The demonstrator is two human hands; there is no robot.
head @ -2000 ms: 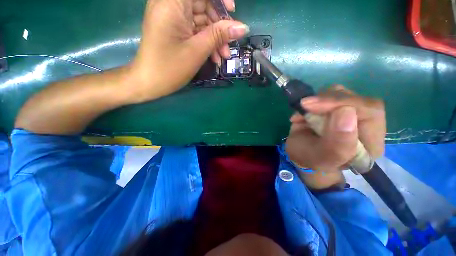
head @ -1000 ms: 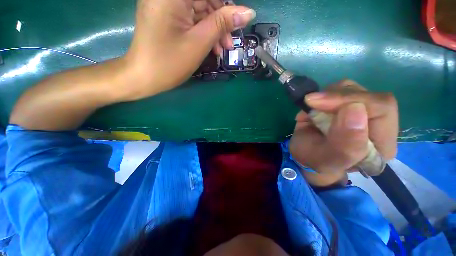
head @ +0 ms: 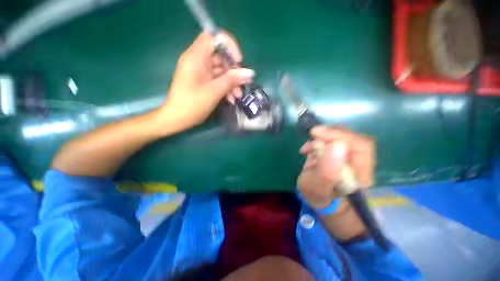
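Note:
The frame is blurred. My left hand (head: 204, 82) holds tweezers (head: 202, 15), which point up and away from me. Its thumb and fingers are at the black watch-like unit (head: 255, 102), which looks tilted and lifted off the dark fixture (head: 273, 118); its inside shows white bits. A pale patch of the fixture shows below the unit. My right hand (head: 339, 164) holds the soldering iron (head: 308, 119) like a pen, its metal tip to the right of the unit and apart from it.
A red-orange tray (head: 403, 52) stands at the far right with a round pale-topped tub (head: 454, 38) in it. A small white tag (head: 72, 86) lies on the green bench at the left. A yellow strip (head: 147, 187) runs along the near edge.
The unit has turned and come up from the fixture at my left fingers. The iron's tip has moved off the unit. The view has shifted, showing more of the tray and tub.

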